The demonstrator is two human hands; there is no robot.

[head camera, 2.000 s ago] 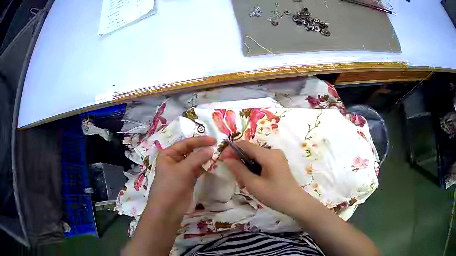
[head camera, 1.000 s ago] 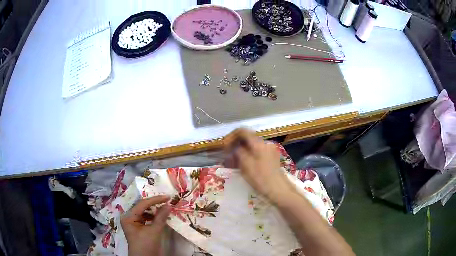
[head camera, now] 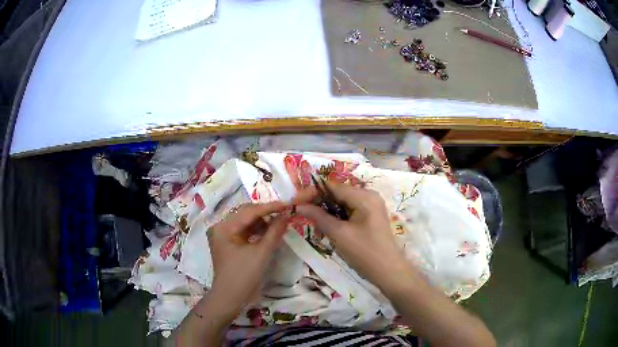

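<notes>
The white floral garment [head camera: 434,223] fills my lap. Its long narrow band [head camera: 325,268] runs diagonally down from my fingertips. My left hand [head camera: 247,237] pinches the garment's edge between thumb and fingers. My right hand [head camera: 359,227] meets it there, fingertips almost touching, with dark thread snips [head camera: 328,198] tucked in the palm, blades pointing up and away. A tiny dark fastener [head camera: 293,211] shows between the fingertips. A dark round fastener [head camera: 267,177] sits on the cloth above my left hand. Needle and thread cannot be made out.
The white table [head camera: 237,74] with its worn wooden edge lies ahead. The grey-brown mat [head camera: 474,78] holds loose fasteners [head camera: 423,59] and a reddish pencil [head camera: 496,42]. A written sheet [head camera: 177,15] lies at left, thread cones [head camera: 559,19] far right. A blue crate [head camera: 80,237] stands below left.
My right hand has come back from the table's edge to the garment and meets my left hand. The view has tilted down, so the dishes are mostly out of view.
</notes>
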